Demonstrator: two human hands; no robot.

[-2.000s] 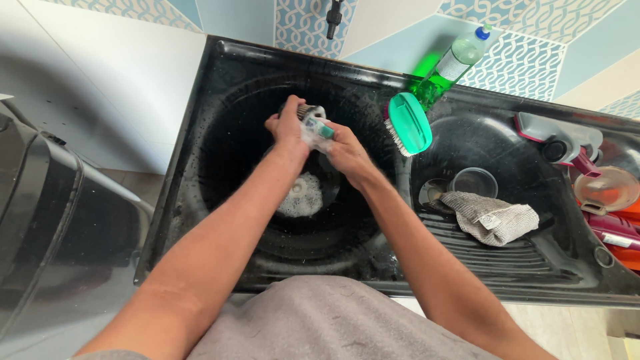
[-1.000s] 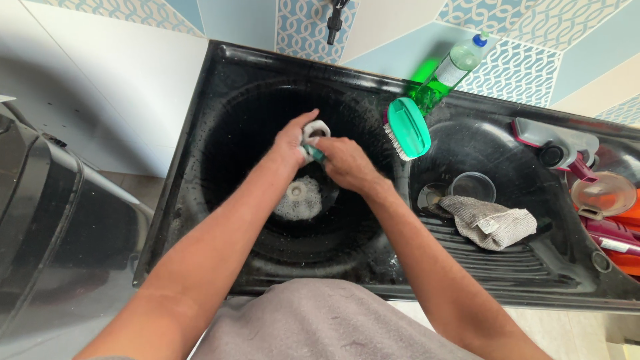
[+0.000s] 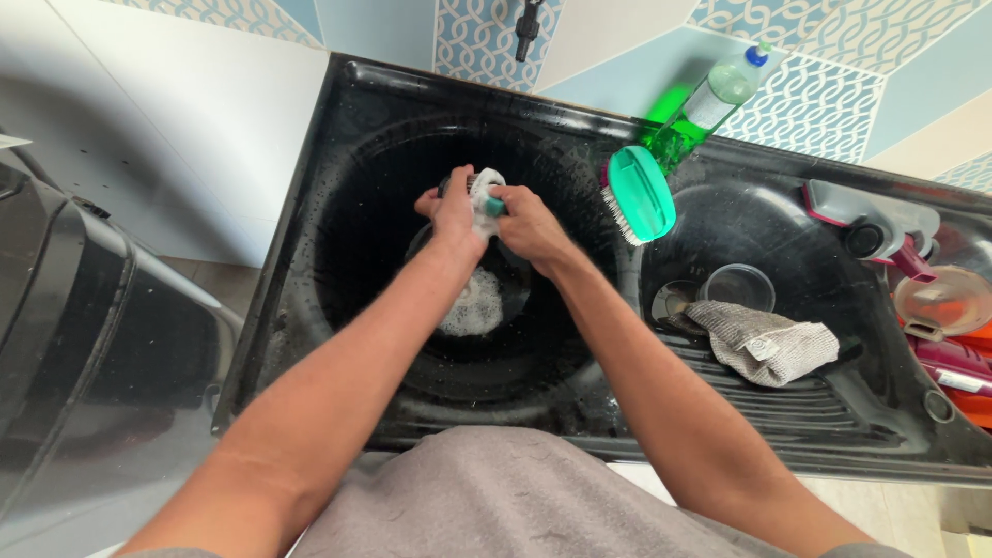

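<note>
Over the deep round basin of a black double sink [image 3: 364,372], my left hand [image 3: 453,213] grips a small round part [image 3: 487,186] covered in white suds, with dark ridges showing at its left side. My right hand [image 3: 531,225] holds a small teal-green item [image 3: 494,206], perhaps a brush or sponge, against the sudsy part; the fingers hide most of it. Below the hands, white foam [image 3: 474,306] lies in the basin around a pale round spot. A teal scrubbing brush [image 3: 640,194] with white bristles rests on the divider to the right of my right hand.
A bottle of green liquid [image 3: 705,108] stands at the back edge. The right basin holds a clear round lid or dish [image 3: 740,288], a grey cloth [image 3: 767,345] and a grey vacuum head [image 3: 872,217]. Maroon parts [image 3: 949,360] sit far right. A black tap [image 3: 528,31] hangs above.
My hands have shifted and turned slightly around the sudsy part, which stays between them. The brush, bottle and cloth have not moved.
</note>
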